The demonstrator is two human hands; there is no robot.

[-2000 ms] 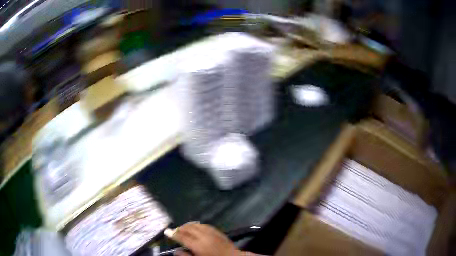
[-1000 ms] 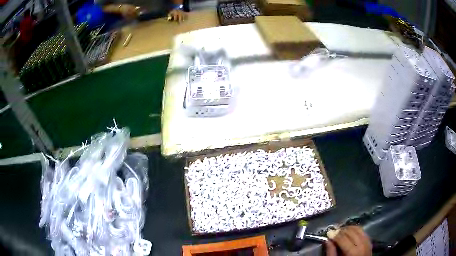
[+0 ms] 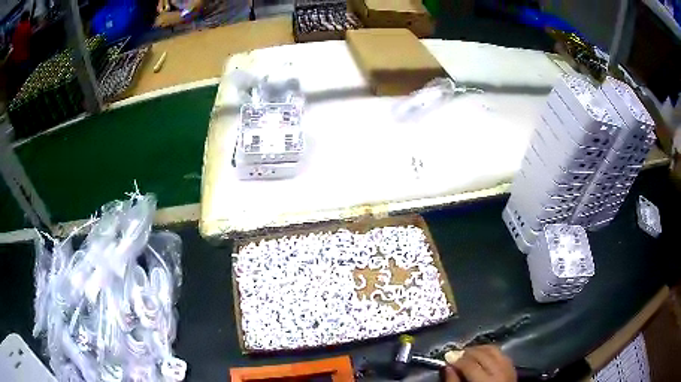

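My right hand point(image 3: 482, 365) is at the bottom edge, cut off by it, with a pale cover on one fingertip. Its fingers are curled over the shaft of the mallet point(image 3: 404, 353), whose head lies just left of the hand. My left hand is not in view. A white slotted housing part point(image 3: 22, 362) shows at the lower left corner; what supports it is hidden. The orange fixture point(image 3: 295, 371) is cut off at the bottom. Behind it is the shallow clip tray point(image 3: 237, 298), full of tiny white clips around a bare brown patch.
Bagged white cords point(image 3: 108, 291) are heaped at left. Stacked housings point(image 3: 575, 164) stand at right, with a shorter stack point(image 3: 560, 265) in front. A bagged housing point(image 3: 270, 142) and a brown box point(image 3: 392, 60) are on the pale board. A large carton point(image 3: 635, 328) is at lower right.
Since the previous frame the view has turned slightly right, and the white slotted part has appeared at lower left. My right hand stays at the mallet. The earliest frame is blurred.
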